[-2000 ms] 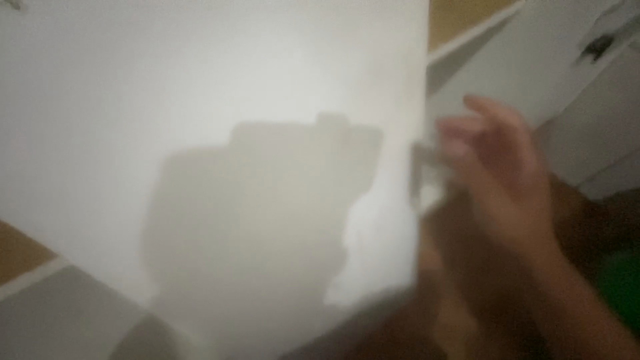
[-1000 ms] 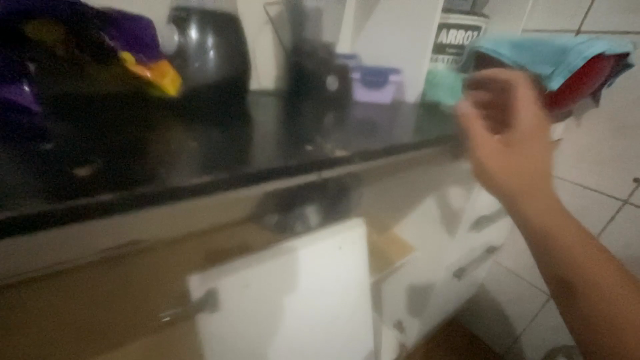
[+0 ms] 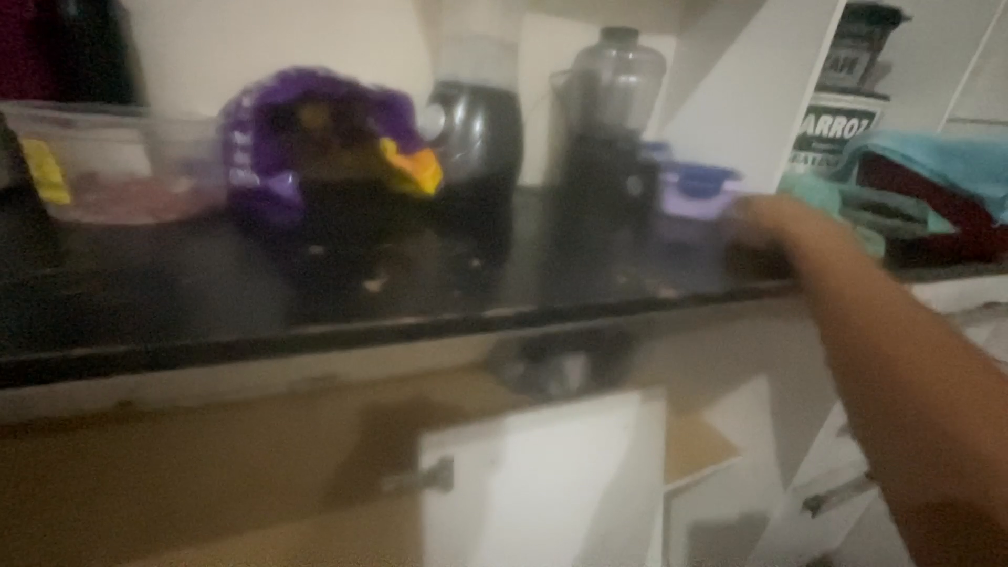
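My right hand point(image 3: 760, 232) reaches in from the right over the black countertop point(image 3: 441, 276). It is blurred, and its fingers are hard to make out. Just left of it stands a lilac plastic container with a blue lid point(image 3: 697, 189). Green plastic items point(image 3: 811, 193) lie behind and to the right of the hand. A blender or processor with a clear top point(image 3: 618, 94) stands left of the container. Further left are a black rounded appliance point(image 3: 480, 134) and an opened purple bag point(image 3: 264, 150) with a yellow-orange part. My left hand is out of view.
Below the counter a white cabinet door point(image 3: 543, 480) stands ajar. A clear tub point(image 3: 134, 165) sits at the left. On the right are a labelled canister point(image 3: 839, 126), a light-blue cloth point(image 3: 937, 161) over something dark red, and drawer handles point(image 3: 839, 496) beneath. The counter's front edge point(image 3: 394, 331) runs across.
The view has swung up from a white panel to the counter. My right hand, in front of the blue cloth one second ago, is now lower, beside the lilac container.
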